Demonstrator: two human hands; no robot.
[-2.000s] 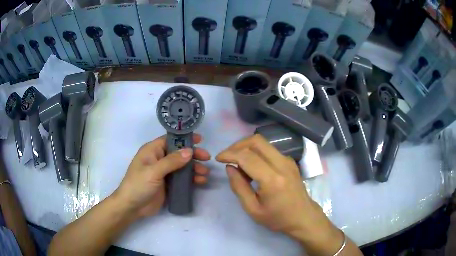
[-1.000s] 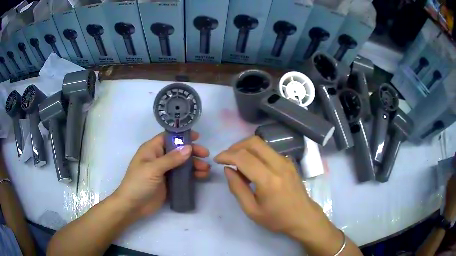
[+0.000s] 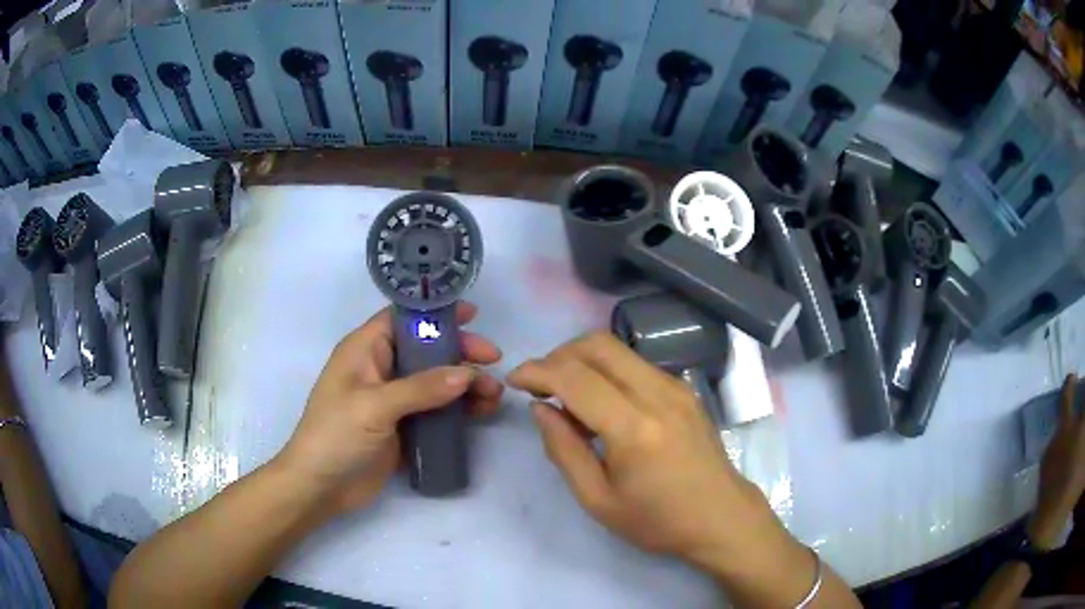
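My left hand (image 3: 387, 393) holds a dark grey handheld fan (image 3: 438, 446) upright by its handle, above the middle of the white table. The fan's round finned face is towards me. A small display (image 3: 426, 330) on the upper handle is lit bluish white. My left thumb lies across the handle below the display. My right hand (image 3: 631, 434) is just right of the fan, not touching it, with thumb and fingertips slightly apart. I cannot make out anything between them.
Grey fans lie in a pile at right with a white wheel-like part (image 3: 712, 214). More fans (image 3: 179, 274) lie at left by white sheets (image 3: 140, 155). Boxes (image 3: 497, 83) line the brown ledge (image 3: 333, 170). Another person's hand (image 3: 1062, 458) is at the right edge.
The display was dark two seconds ago and is now lit. My left thumb has moved down off it and slightly right. Another person's hand has come in at the right edge.
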